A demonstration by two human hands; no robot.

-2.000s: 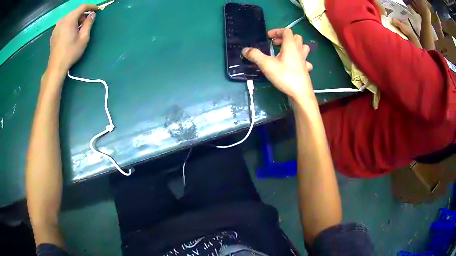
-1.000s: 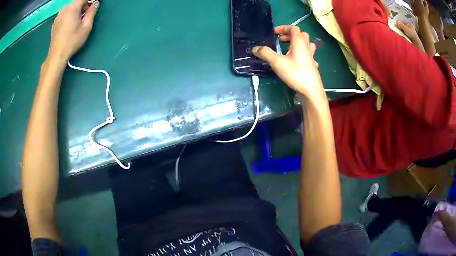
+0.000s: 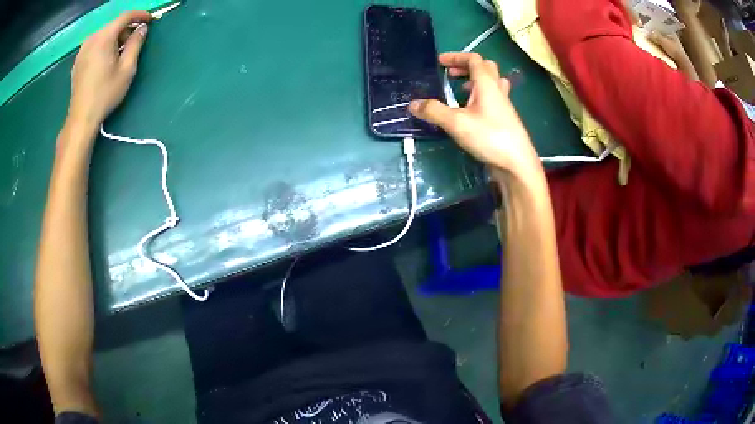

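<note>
A black smartphone point(image 3: 403, 70) lies on the dark green belt point(image 3: 257, 91), with a white charging cable point(image 3: 411, 182) plugged into its lower end. My right hand point(image 3: 484, 116) is at its lower right; the thumb tip is on the screen and the fingers are spread beside its right edge, not gripping it. A thin white cord point(image 3: 164, 178) with a small knot runs from under my left wrist to the belt's near edge. My left hand point(image 3: 106, 66) rests at the upper left, thumb and fingers pinched on what looks like the cord's end. A small pale piece point(image 3: 167, 10) shows at the fingertips.
A person in a red sleeve point(image 3: 654, 108) sits close at the right, beside crumpled pale yellow material point(image 3: 571, 99). A flat white strap point(image 3: 571, 157) runs from it towards my right wrist. Blue stool parts point(image 3: 459, 280) are below the belt. Brown cartons point(image 3: 699, 302) are at the lower right.
The whole view has shifted slightly, so the belt items sit lower and further left than one second ago. My right thumb stays on the lower screen. The person at the lower right is out of view.
</note>
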